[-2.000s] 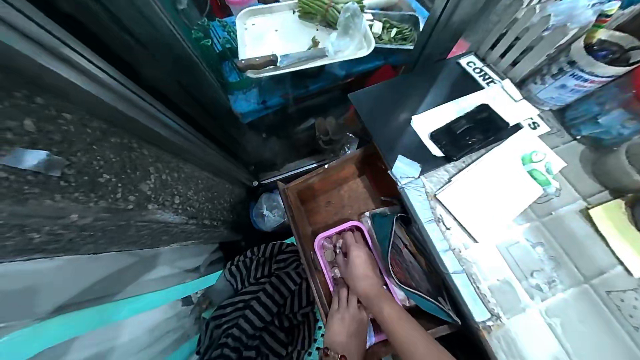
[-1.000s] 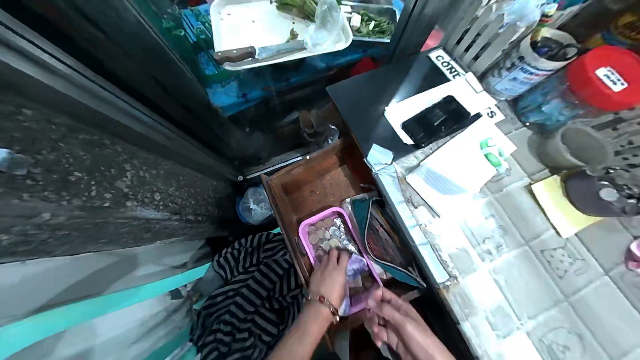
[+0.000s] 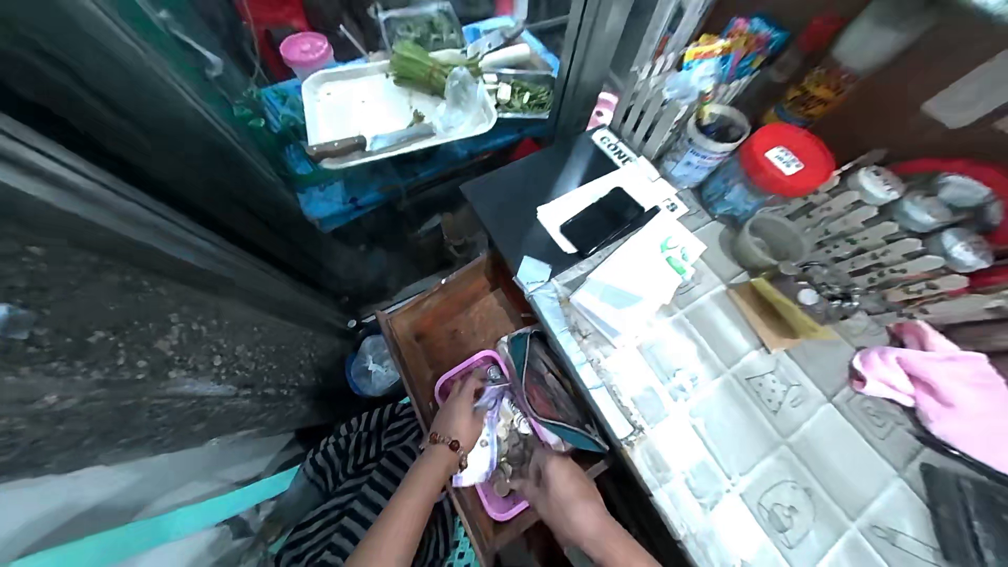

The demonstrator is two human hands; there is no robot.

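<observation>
A pink plastic basket [image 3: 504, 512] with many coins [image 3: 512, 445] lies inside an open wooden drawer [image 3: 441, 315]. My left hand [image 3: 462, 417], with a beaded bracelet at its wrist, is over the left side of the basket and holds purplish banknotes [image 3: 487, 437]. At the basket's lower right, my right hand [image 3: 555, 488] reaches in among the coins; it is blurred, and its fingertips are partly hidden. Against the basket's right side lies an unzipped teal-edged pouch [image 3: 551, 386].
The tiled counter [image 3: 732, 402] runs along the right, bearing a black phone [image 3: 602, 220], papers [image 3: 630, 283], a red-lidded jar [image 3: 787, 160] and a pink cloth [image 3: 945, 386]. Beyond the drawer, a white tray [image 3: 354, 102] holds a knife [image 3: 370, 143] and greens. A plastic-lined bin [image 3: 374, 366] stands left of the drawer.
My left hand has moved up in the basket, and the banknotes are now lifted in it. The right hand has gone from the basket's edge in among the coins.
</observation>
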